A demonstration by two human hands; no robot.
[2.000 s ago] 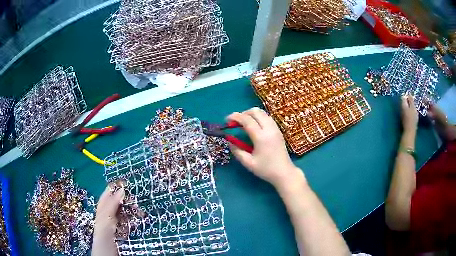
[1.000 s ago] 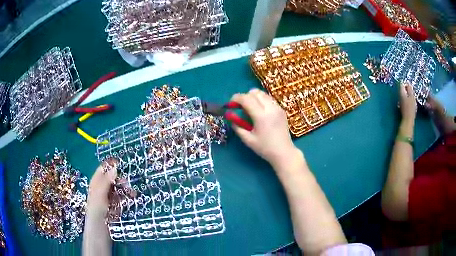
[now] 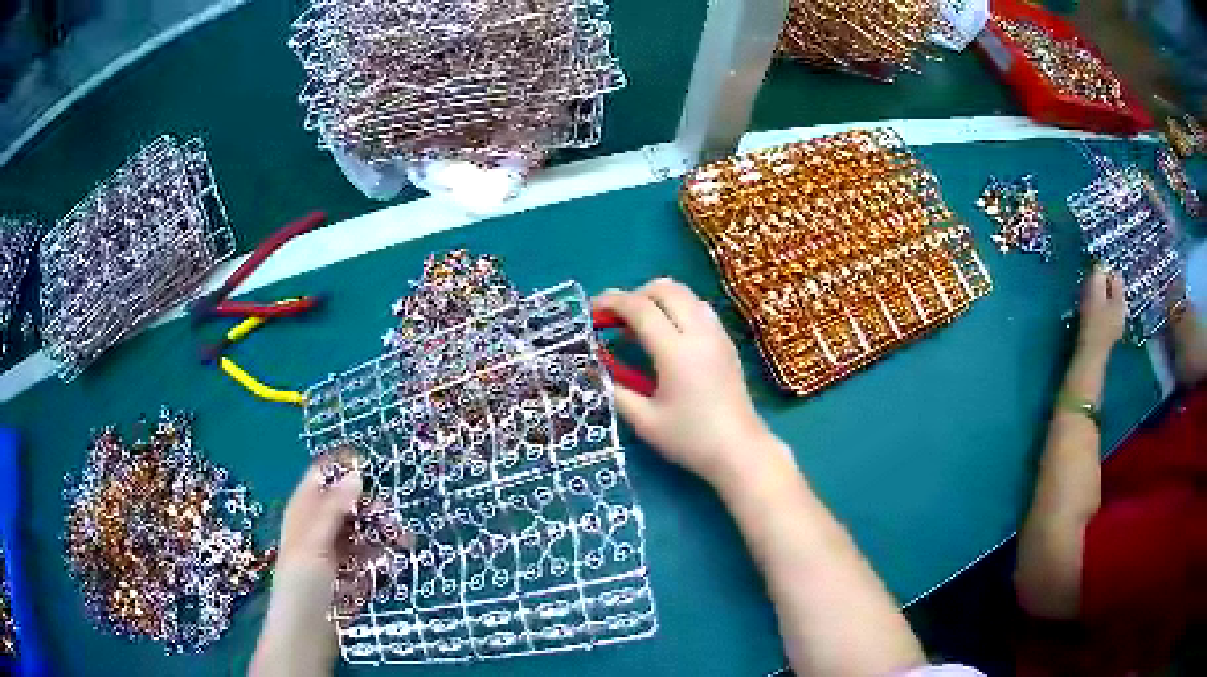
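A silver sprue frame is held tilted over the green table, with rows of small ring-like parts. My left hand grips its left edge, some fingers behind the lattice. My right hand holds red-handled nippers at the frame's upper right corner; their jaws are hidden or blurred by the lattice. A near heap of small cut parts lies behind and under the frame, mixed silver and copper-gold.
Left heap of parts, yellow-handled pliers, spare red-handled pliers, silver frame stack, gold frame stack, empty-frame pile, grey post, red tray, blue tray edge. A person's hand holds another silver frame.
The nippers' jaws were visible beside the frame's upper right corner; now the lattice overlaps them. The co-worker's frame has moved away from its small heap. The view has shifted slightly.
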